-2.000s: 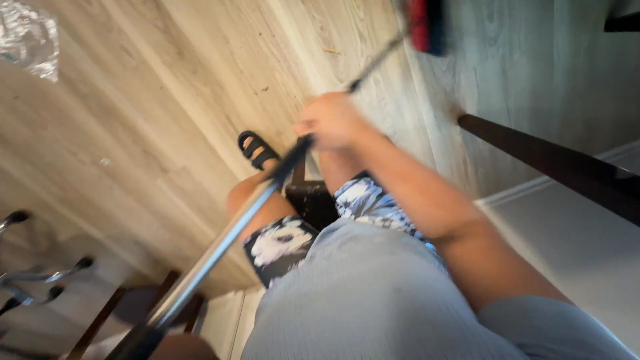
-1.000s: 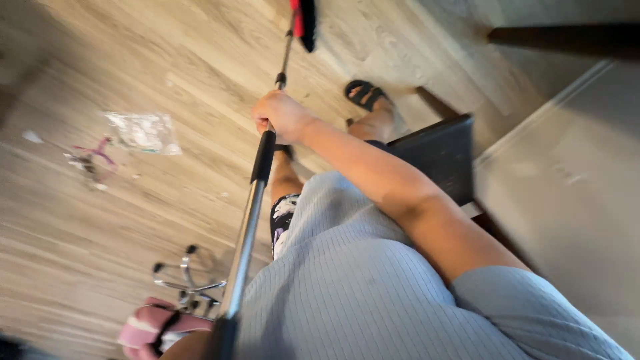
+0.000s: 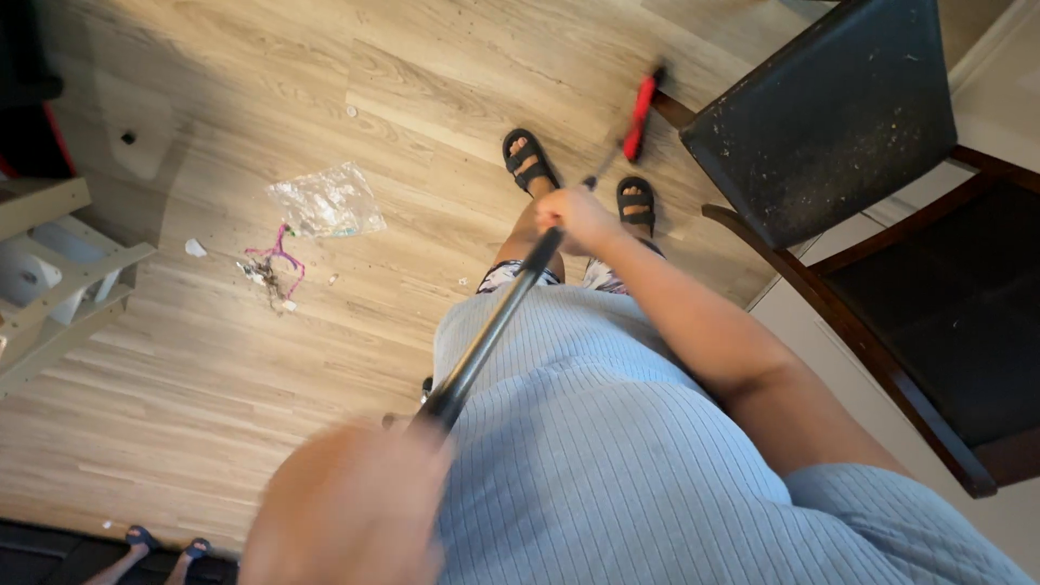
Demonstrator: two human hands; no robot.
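My right hand [image 3: 578, 218] is closed around the metal pole [image 3: 496, 329] of a long-handled tool, apparently a broom, below its black grip sleeve. My left hand [image 3: 349, 504], large and blurred at the bottom, is wrapped round the pole's upper end. The blurred red and black head [image 3: 640, 118] is at the floor beyond my sandalled feet, close to a chair. On the floor to the left lie a crumpled clear plastic bag [image 3: 329, 201], a pink and purple strip [image 3: 284, 253], and a small heap of dark debris [image 3: 268, 278] touching or close to the strip.
A black-seated chair [image 3: 829, 122] and another dark wooden-framed chair [image 3: 918, 309] are at the right by the wall. A step ladder [image 3: 61, 276] stands at the left edge. Another person's sandalled feet [image 3: 166, 543] are at bottom left. Small scraps [image 3: 195, 248] dot the floor.
The view has swung considerably. The red head was at the top of the earlier frames and is now beside the chair and my feet. My left hand shows much more fully. Both hands stay on the pole.
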